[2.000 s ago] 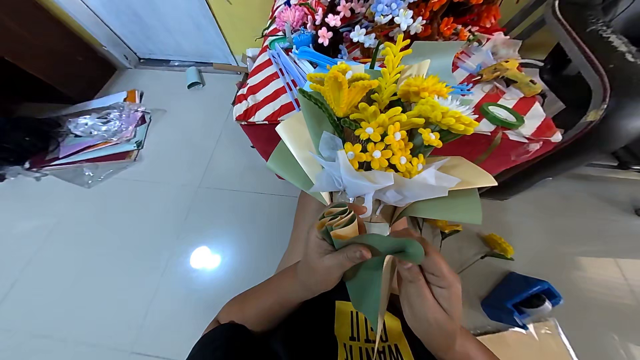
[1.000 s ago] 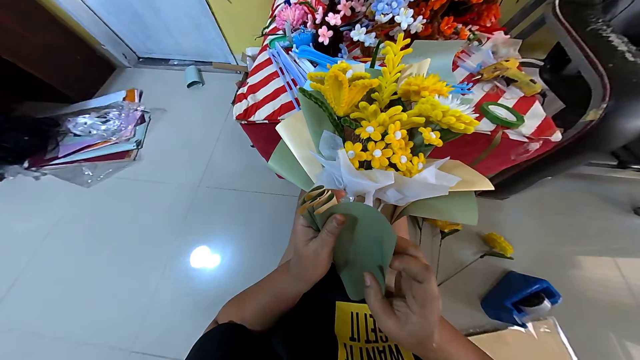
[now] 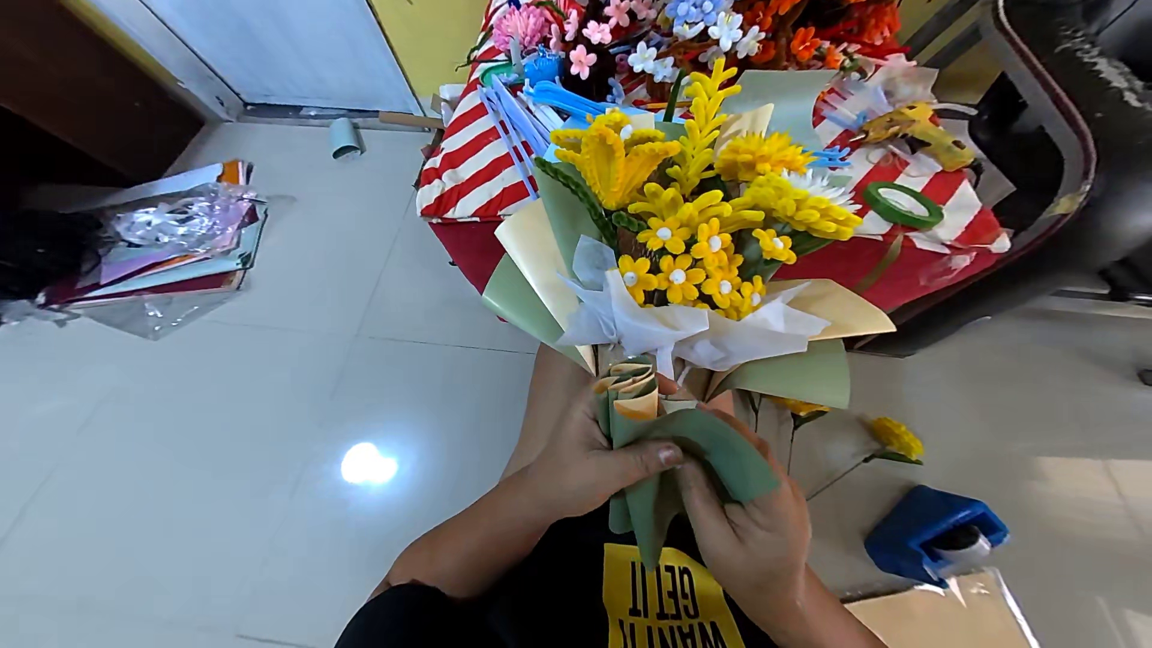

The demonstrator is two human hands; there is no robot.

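A bouquet of yellow pipe-cleaner flowers (image 3: 693,216) rests above my lap, wrapped in white tissue (image 3: 643,315) and green and cream wrapping paper (image 3: 787,373). Below the tissue, my left hand (image 3: 598,459) grips a bunch of pleated green-and-cream paper (image 3: 630,391), its thumb pressed on the front. My right hand (image 3: 751,531) pinches a loose curved flap of the green paper (image 3: 720,445), close to the left thumb. The fingers of both hands are partly hidden behind the paper, and so is the bouquet's lower end.
A table with a red-and-white striped cloth (image 3: 463,166) bears more flowers, green floral tape (image 3: 903,205) and a yellow glue gun (image 3: 922,135). A black chair (image 3: 1071,171) stands right. A yellow flower (image 3: 895,438) and a blue tape dispenser (image 3: 931,535) lie lower right; stacked papers (image 3: 171,243) lie left.
The green paper flap, spread broad and upright between my hands one second ago, is now folded over and curved to the right. My right hand has moved up, nearer my left thumb.
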